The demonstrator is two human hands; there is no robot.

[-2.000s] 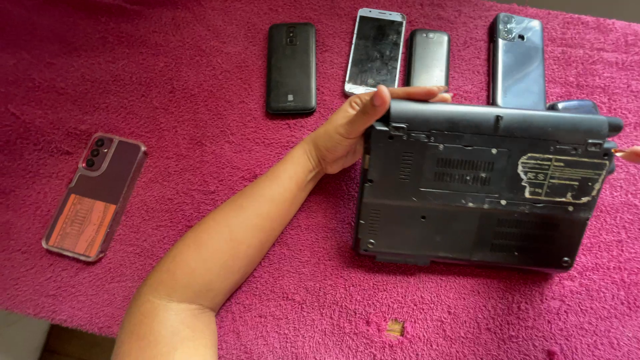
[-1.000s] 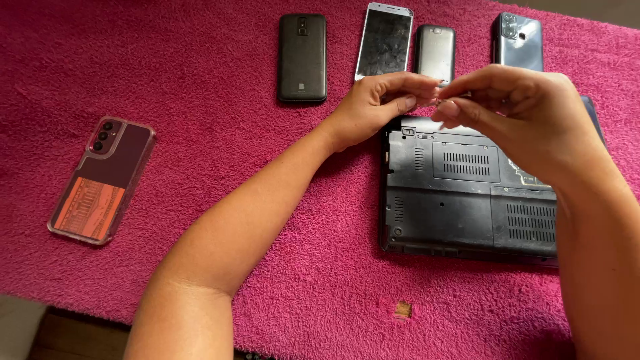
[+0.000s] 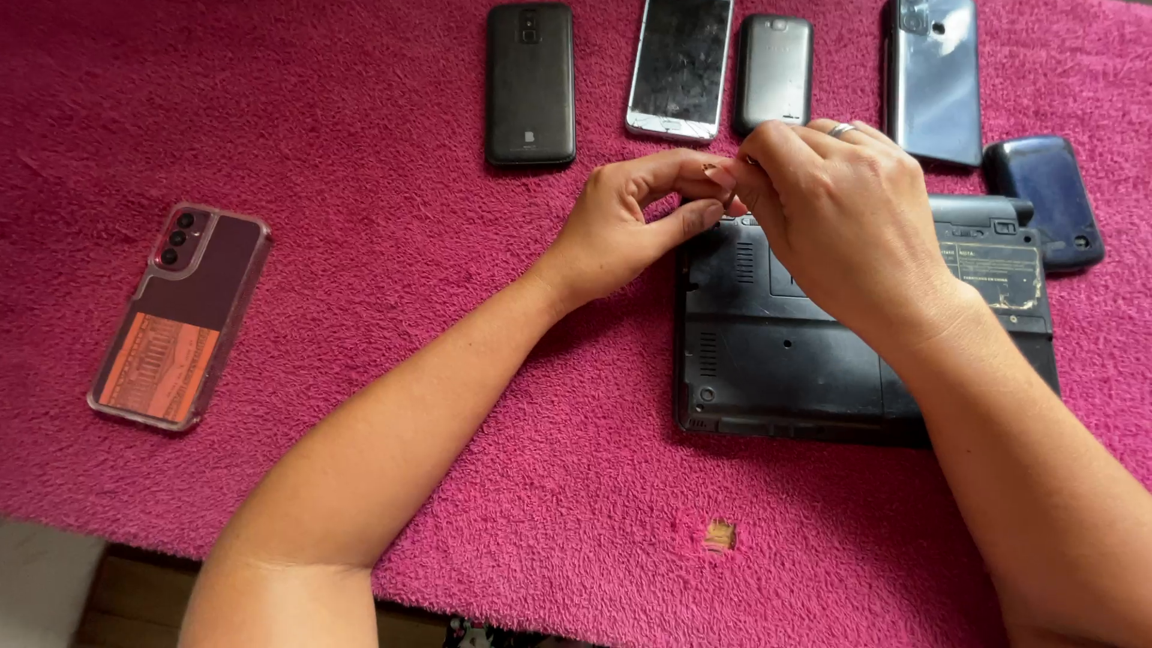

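Note:
A black laptop (image 3: 792, 360) lies underside up on a pink towel-like cloth (image 3: 558, 504). Over its back left corner my left hand (image 3: 639, 211) and my right hand (image 3: 837, 207) meet, fingertips together. Between the fingertips there seems to be something tiny, too small and too covered to name. A ring is on a finger of my right hand. My right hand and forearm hide part of the laptop's vents and middle. The worn label (image 3: 999, 274) on the laptop's right side bears writing.
Behind the hands lie a black phone (image 3: 529, 90), a white phone with a cracked screen (image 3: 681, 63), a small grey phone (image 3: 774, 72) and a glossy blue-grey phone (image 3: 936, 90). A dark blue phone (image 3: 1048, 198) touches the laptop's right back area. A cased phone (image 3: 180, 315) lies at left.
Two seconds ago my left hand was on the laptop's back edge, with the laptop tilted up; now it lies flatter. My right hand has come in from the right edge to meet my left.

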